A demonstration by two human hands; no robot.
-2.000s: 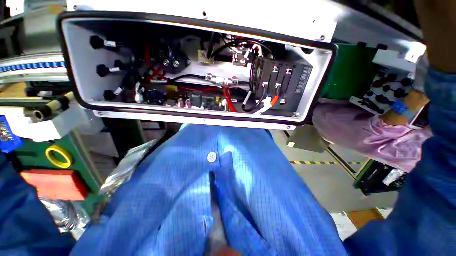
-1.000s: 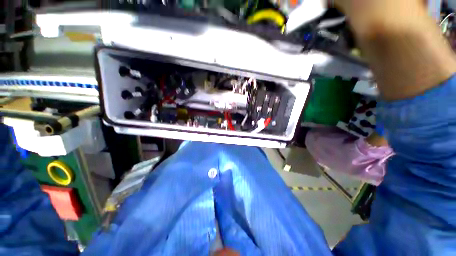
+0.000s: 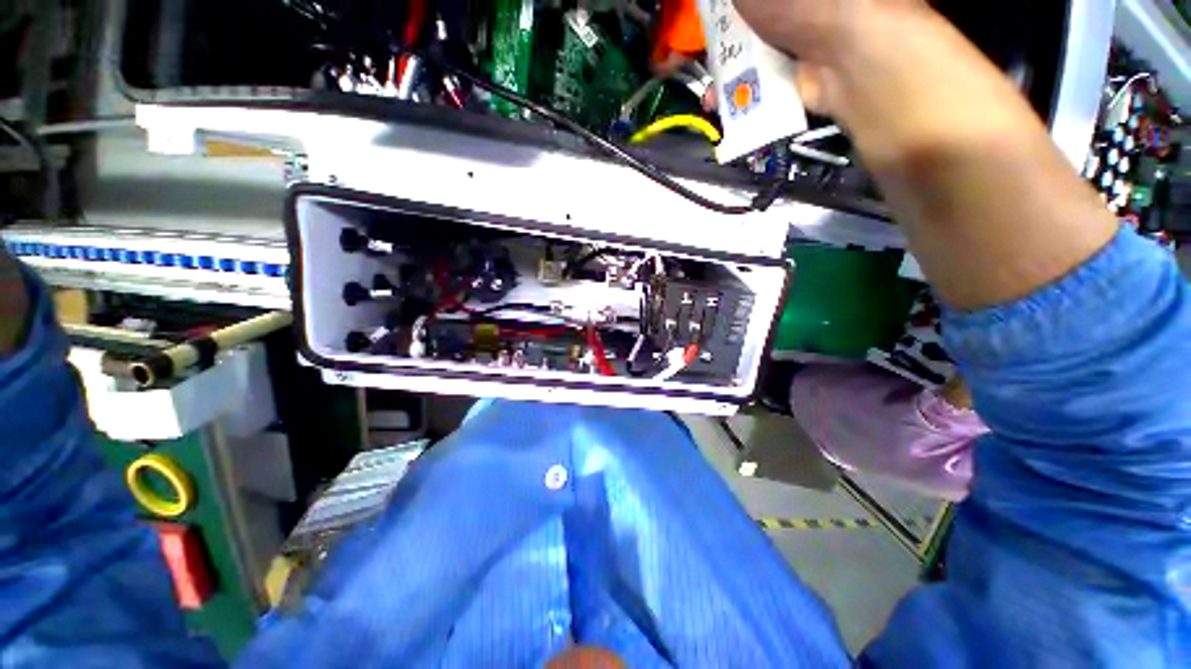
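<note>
My right hand (image 3: 812,37) is at the top edge, partly cut off, its fingers closed on a flat white item (image 3: 760,98) with an orange mark and writing. The white item is over the open upper part of the inverter housing (image 3: 523,170), above green circuit boards (image 3: 555,59). An orange thing (image 3: 677,33) shows beside it, partly hidden. A yellow curved piece (image 3: 677,127) lies just below. The wiring compartment (image 3: 303,275) is open nearest me, with red and black wires inside. My left hand is out of view; only the left sleeve and a dark bit of wrist show.
A yellow tape roll (image 3: 159,485) and a red block (image 3: 186,565) lie on the green-matted side bench at left. The roller conveyor (image 3: 157,248) runs at left. A person's pink sleeve (image 3: 869,425) is at right. A black cable (image 3: 627,163) crosses the housing's upper rim.
The view has shifted upward, showing the housing's upper interior. My right hand has come into view at the top with the white item. The pink sleeve is now partly behind my right arm.
</note>
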